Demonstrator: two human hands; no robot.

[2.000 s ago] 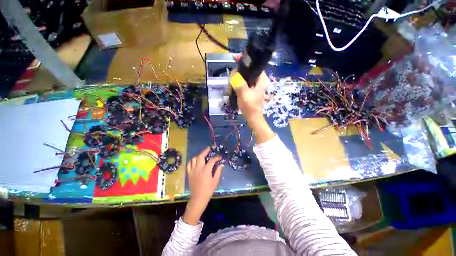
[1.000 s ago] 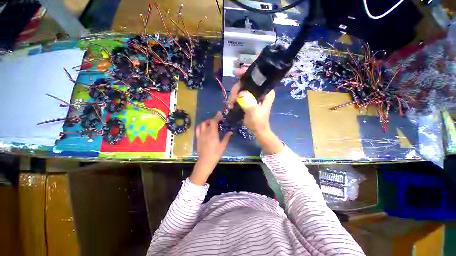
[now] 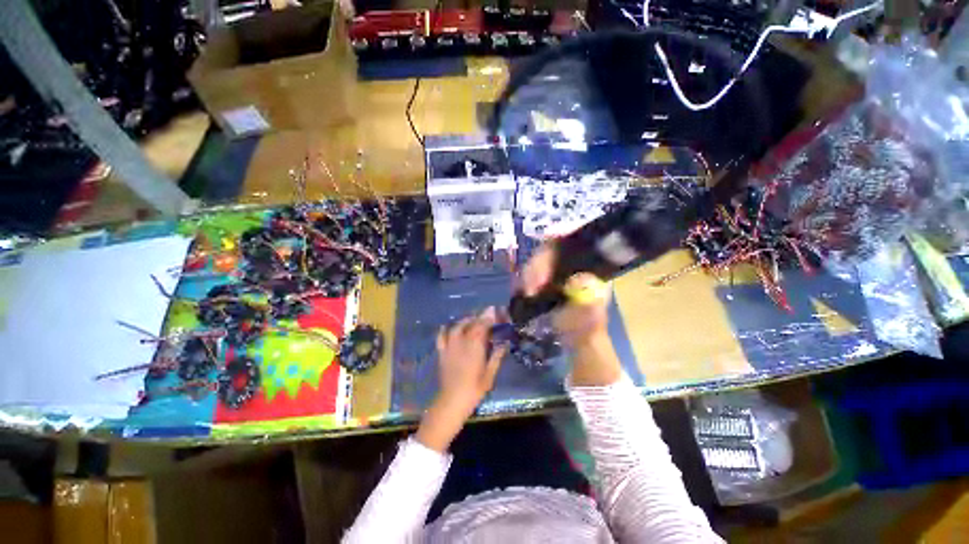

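Note:
My right hand (image 3: 579, 308) grips the black electric screwdriver (image 3: 627, 239), which is blurred and tilted, its tip pointing down-left near my left fingers. My left hand (image 3: 465, 361) is at the bench front with its fingertips on a small dark ring part beside the tip; the part is mostly hidden. Another black wired ring unit (image 3: 534, 349) lies just right of it, under the screwdriver. A single ring unit (image 3: 361, 347) lies to the left on the bench. The silver-white screw feeder (image 3: 470, 218) stands behind my hands.
A heap of wired rings (image 3: 303, 250) lies on the printed sheet at left. Clear plastic rings (image 3: 563, 202) and a red-wired heap (image 3: 744, 239) lie at right, with a plastic bag (image 3: 850, 181) beyond. An open carton (image 3: 278, 85) stands behind.
The screwdriver first came from the feeder down to my left hand. Since then its body has tilted further right, with the tip still low. The camera view has also shifted.

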